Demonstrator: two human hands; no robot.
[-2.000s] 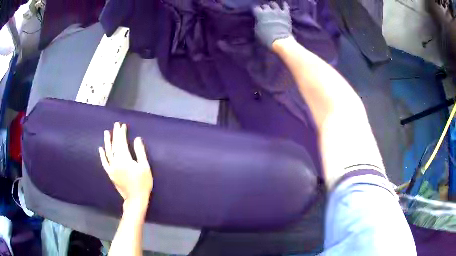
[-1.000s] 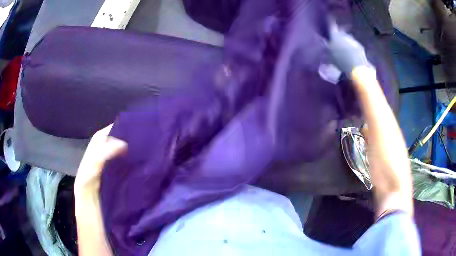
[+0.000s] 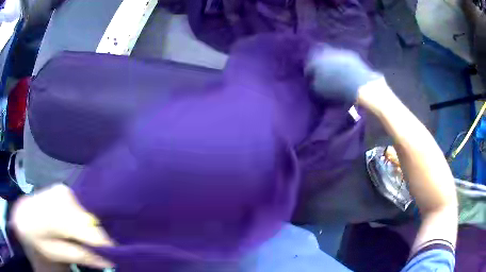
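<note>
A deep purple garment [image 3: 202, 154] is spread between my hands, blurred, over the right part of the padded form [image 3: 90, 106] and its near side. My bare left hand [image 3: 61, 228] is at the lower left, closed on the garment's near edge. My gloved right hand [image 3: 341, 74] is blurred, at the garment's far right part; whether its fingers grip the cloth cannot be told. A small white label [image 3: 354, 112] shows on the cloth just below the glove. The silvery steam iron [image 3: 389, 178] stands at the right, partly behind my right forearm.
More purple cloth [image 3: 240, 24] lies behind the form on the grey table [image 3: 197, 45]. A white strip [image 3: 127, 26] slants at the upper left. Whitish hoses [image 3: 471, 185] run right from the iron. A yellow hose [image 3: 470, 133] hangs at the right. Dark purple cloth lies at the lower right.
The garment has come off the far side onto the form and towards me. My left hand has left the form, now holding cloth at lower left. My right hand has come nearer. The iron has come into view.
</note>
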